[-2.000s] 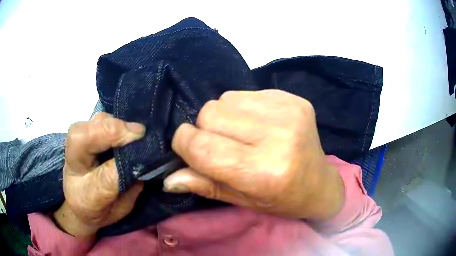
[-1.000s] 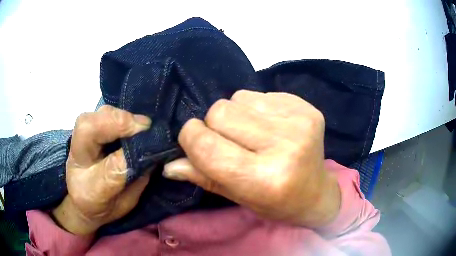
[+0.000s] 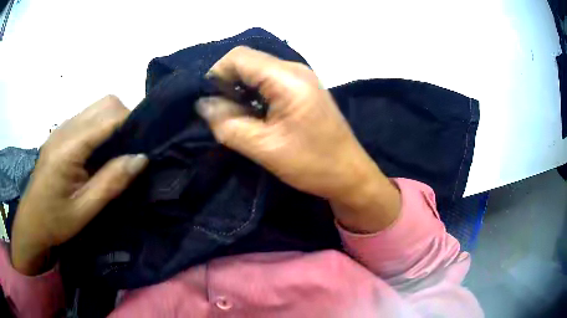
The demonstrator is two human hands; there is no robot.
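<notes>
A dark navy denim garment (image 3: 391, 133) lies over the lap and the white table. My left hand (image 3: 78, 177) pinches its gathered band on the left, thumb on top; the hand is slightly blurred. My right hand (image 3: 280, 115) pinches the cloth at upper centre between thumb and forefinger. Dark snips (image 3: 252, 102) with small shiny spots show inside my right palm; their blades are hidden. A curved pocket stitch line (image 3: 233, 235) shows below the hands. A straight stitched leg hem lies to the right.
The white table (image 3: 435, 37) spreads behind the garment. Grey-blue cloth (image 3: 17, 171) lies at the far left. A blue basket edge (image 3: 477, 217) shows below the table at right. Dark cloth is at the far right rim. The wearer's pink shirt (image 3: 273, 282) fills the bottom.
My right hand has moved up and left and turned, showing the snips in the palm. My left hand has moved left and opened wider around the cloth. The band has shifted, uncovering the pocket stitching.
</notes>
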